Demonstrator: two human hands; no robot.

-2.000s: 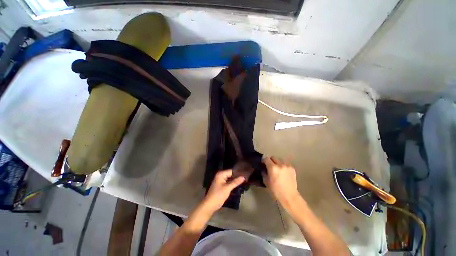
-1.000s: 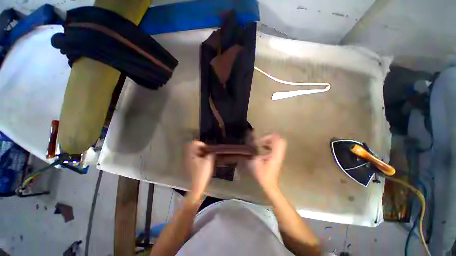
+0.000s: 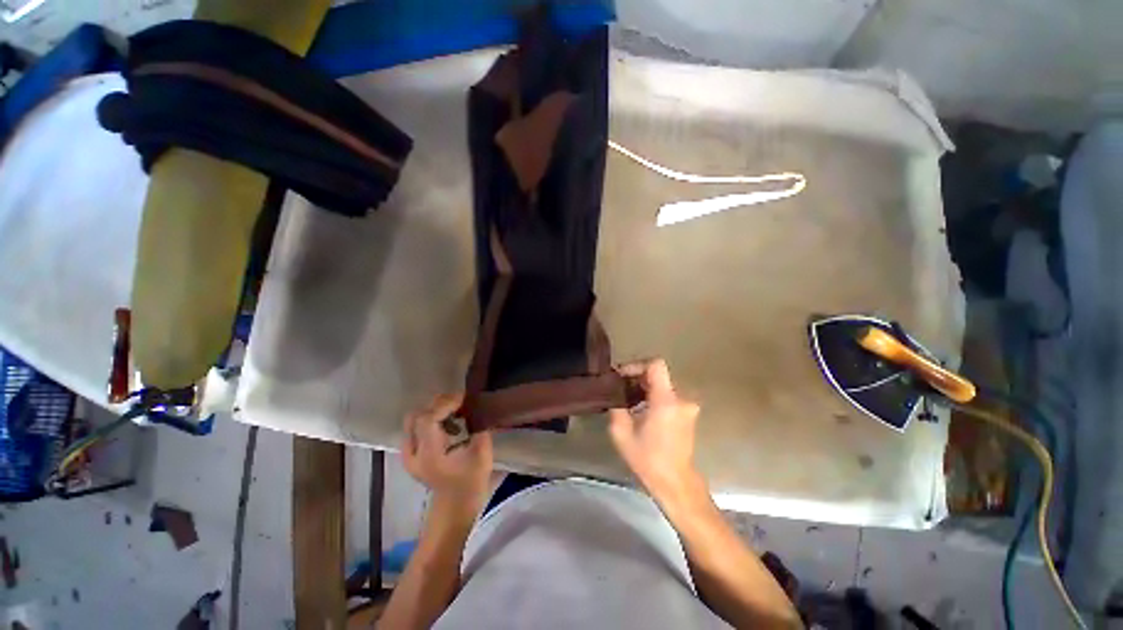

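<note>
A dark sleeve (image 3: 542,283) lies lengthwise on the padded table (image 3: 751,332), its near end towards me. Its brown hem band (image 3: 548,402) runs straight across between my hands, near the table's front edge. My left hand (image 3: 446,446) grips the left end of the hem. My right hand (image 3: 653,418) grips the right end. Brown seam strips show along the sleeve, and a brown patch shows near its far end. The fingertips are partly hidden by the cloth.
A stack of dark sleeves (image 3: 265,117) lies over the olive pressing form (image 3: 191,271) at the left. A steam iron (image 3: 874,369) rests on the table at the right, with hose and cable trailing off. A white strip (image 3: 727,195) and a blue bar (image 3: 406,35) lie farther back.
My hands have gone from bunched cloth near the sleeve's end to holding the hem stretched flat between them. The brown band now shows clearly. The view has tilted downward.
</note>
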